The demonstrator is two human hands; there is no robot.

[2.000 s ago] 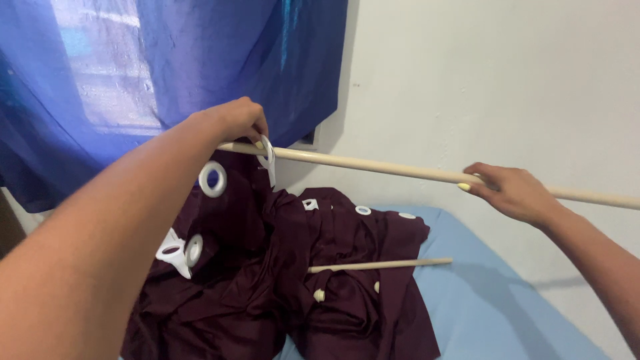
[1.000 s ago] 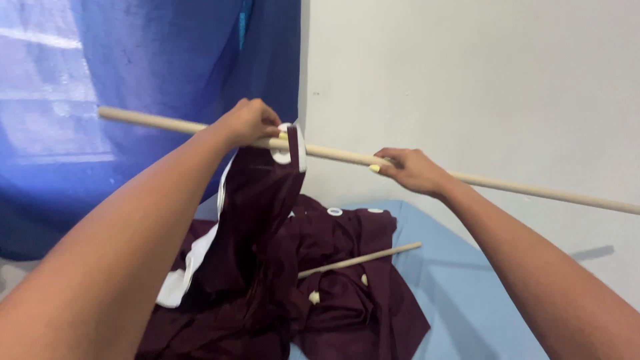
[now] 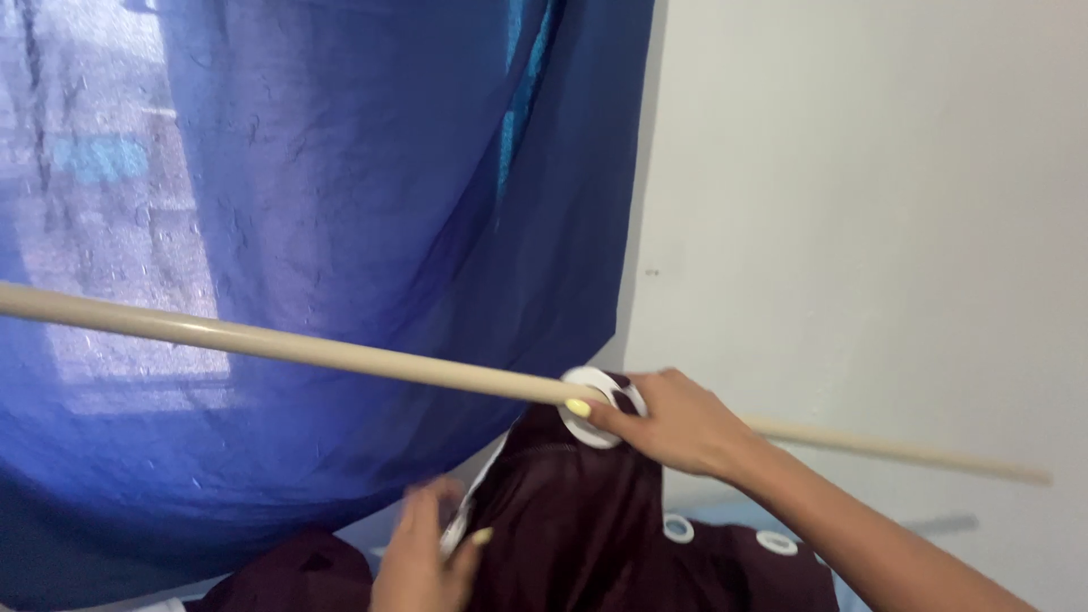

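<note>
A long pale curtain rod (image 3: pixel 365 359) slants across the view and passes through a white ring grommet (image 3: pixel 592 435) of a dark maroon curtain (image 3: pixel 569 510). My right hand (image 3: pixel 671 421) grips the rod and the curtain's top edge at that grommet, its thumb against the ring. Lower down, my left hand (image 3: pixel 429 548) is blurred beside the curtain's white-backed edge, off the rod, with thumb and fingers apart. More white grommets, such as one (image 3: pixel 678 528) near the lower right, show in the heaped part of the curtain.
A blue curtain (image 3: pixel 382 187) hangs over a bright window on the left. The pale wall (image 3: pixel 858 212) rises behind the rod's right part. Bits of a light blue surface (image 3: pixel 722 507) show under the maroon fabric.
My left hand has let go of the rod and dropped below it. My right hand is now at the grommet on the rod. The rod extends farther left. The view has shifted.
</note>
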